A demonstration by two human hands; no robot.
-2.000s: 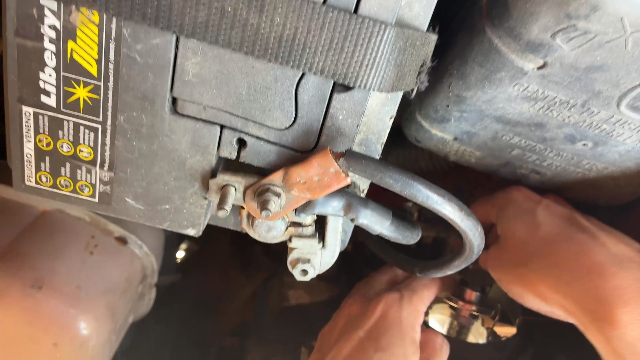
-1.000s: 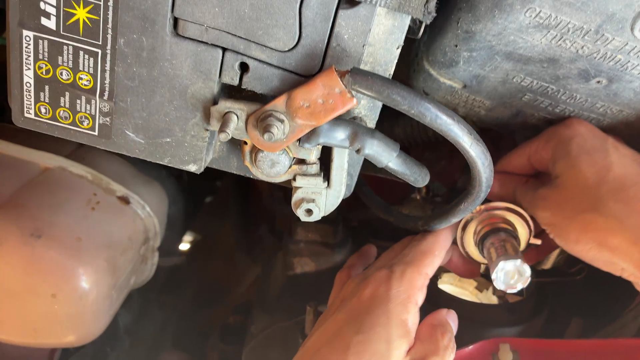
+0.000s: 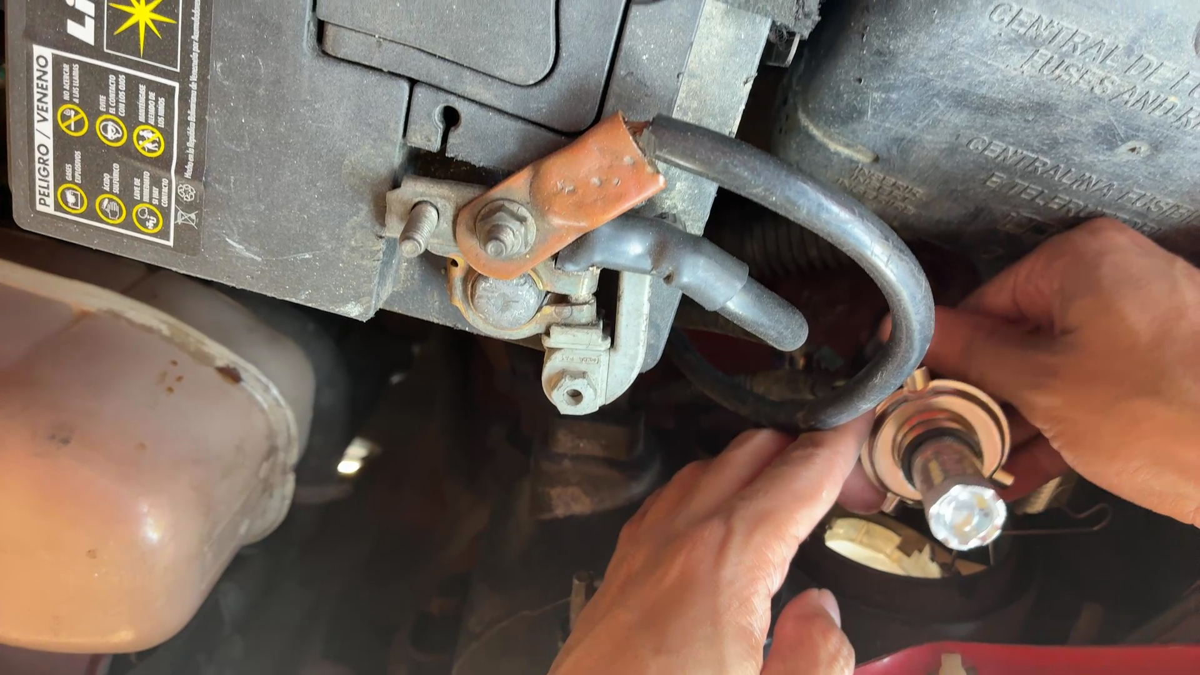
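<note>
A headlight bulb [image 3: 937, 450] with a round metal flange and a faceted clear tip is held at its rear between both hands, tip toward the lower right. My right hand [image 3: 1078, 366] reaches in from the right, its fingertips hidden behind the flange. My left hand [image 3: 722, 553] comes from below, its fingers at the flange's left side and its thumb apart. Just under the bulb lies the round opening of the headlamp housing [image 3: 881, 548], with a thin wire clip [image 3: 1059, 525] beside it. A thick black battery cable [image 3: 891, 272] loops over the left fingertips.
A car battery [image 3: 281, 141] with a warning label fills the upper left. Its terminal clamp [image 3: 506, 300] carries a copper cable lug [image 3: 562, 202]. A black plastic fuse box cover [image 3: 984, 112] is at upper right, a translucent plastic reservoir [image 3: 131, 450] at left, and a red body panel [image 3: 1041, 659] at lower right.
Two seconds ago the bulb's metal was low between the hands and partly hidden; now its flange and clear tip show plainly. The hands remain close together around it. The view has shifted somewhat.
</note>
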